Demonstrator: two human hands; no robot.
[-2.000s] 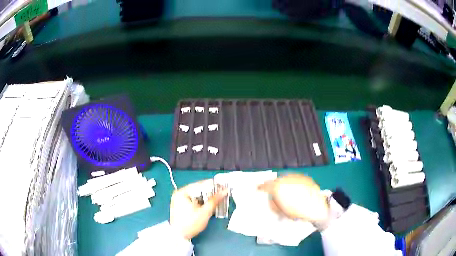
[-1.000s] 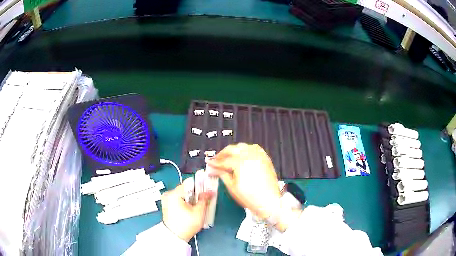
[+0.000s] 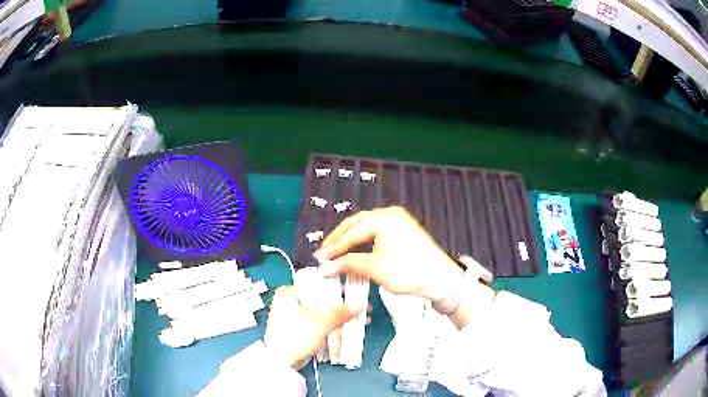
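Observation:
My left hand [image 3: 299,329] holds white plastic housings [image 3: 354,326] upright at the front centre. My right hand [image 3: 380,252] is above them, its fingertips pinched at the top end of the housings; a small white part seems to be between the fingertips, but it is blurred. The black ribbed parts tray [image 3: 423,221] lies behind, with several small white inserts [image 3: 345,174] in its left columns and one white piece at its right end. A white cloth [image 3: 396,314] lies partly under my right forearm, with a small clear bottle [image 3: 414,372] beside it.
A black fan [image 3: 189,205] with a violet grille stands left, white strips [image 3: 209,298] in front of it. A plastic-wrapped white stack [image 3: 58,233] is far left. A blue sachet [image 3: 560,234] lies right of the tray. A slotted tray [image 3: 648,341] with white housings [image 3: 644,254] is far right.
My right hand has left the cloth and come to the top of the housings in my left hand. The whole view has shifted, moving the bench items rightward.

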